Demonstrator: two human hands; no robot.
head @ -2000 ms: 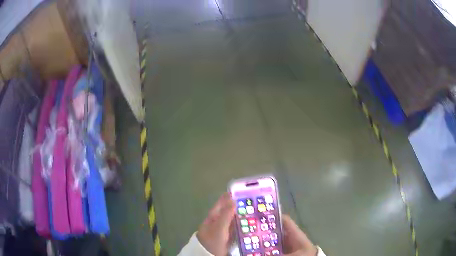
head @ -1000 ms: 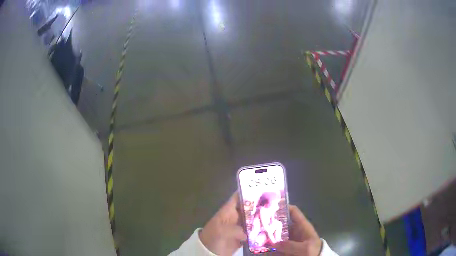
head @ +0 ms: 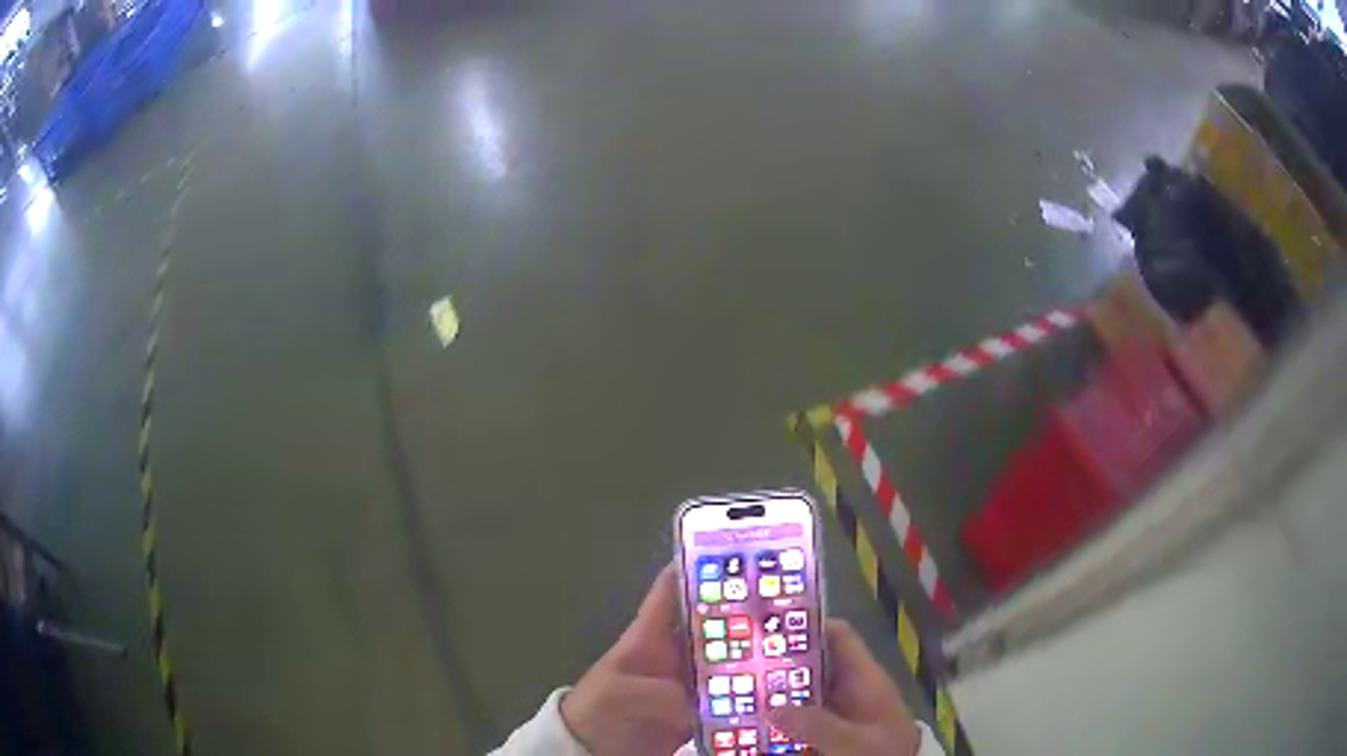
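Note:
A smartphone (head: 749, 620) with a lit pinkish screen showing rows of app icons is held upright at the bottom centre. My left hand (head: 638, 682) grips its left side. My right hand (head: 869, 702) grips its right side, with the thumb over the lower part of the screen. White sleeve cuffs show at both wrists. The phone's bottom end is cut off by the frame edge.
Yellow-black tape (head: 149, 488) runs along the left. Red-white tape (head: 968, 359) marks a corner at right, beside red boxes (head: 1067, 476), a black bag (head: 1204, 251) and a pale panel (head: 1182, 635). Blue crates (head: 126, 67) stand far left. A paper scrap (head: 445, 321) lies on the floor.
The view has moved forward along the aisle; the red-white corner is nearer and the left panel is gone. The phone screen changed from a lock screen picture to app icons. Both hands still hold it.

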